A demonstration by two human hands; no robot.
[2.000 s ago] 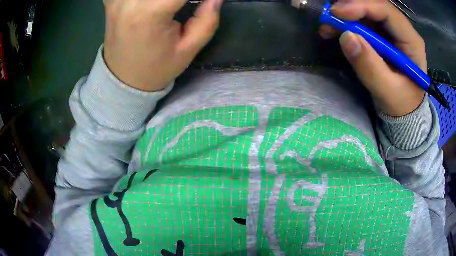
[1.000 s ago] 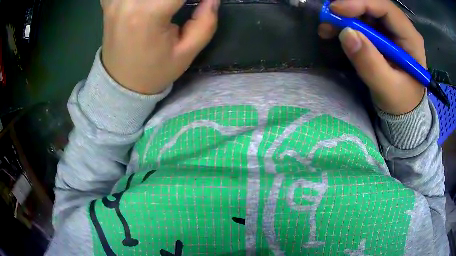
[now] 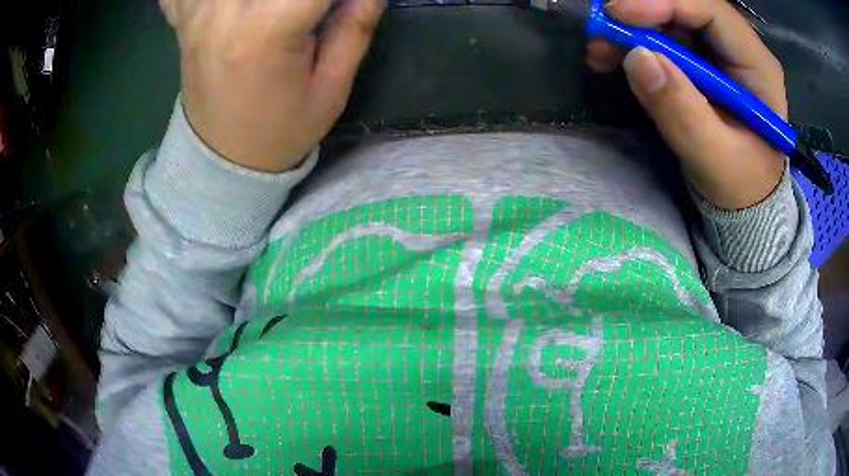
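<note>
My right hand [image 3: 712,102] is at the upper right, closed around the blue handle of the soldering iron [image 3: 703,76]. Its black cord end points down to the right and its metal collar points left at the top edge. My left hand [image 3: 265,79] is at the upper left, with its fingers cut off by the top edge, so I cannot tell whether it holds something. A thin strip of an object [image 3: 447,3] shows at the top edge between the hands; what it is cannot be told.
The dark green bench top [image 3: 475,70] lies under the hands, its worn front edge against my grey sweatshirt. A blue perforated stool [image 3: 827,212] is at the right edge. Blurred, dark clutter lines the left edge.
My left hand has shifted slightly left and up. My right hand and the soldering iron have moved slightly left.
</note>
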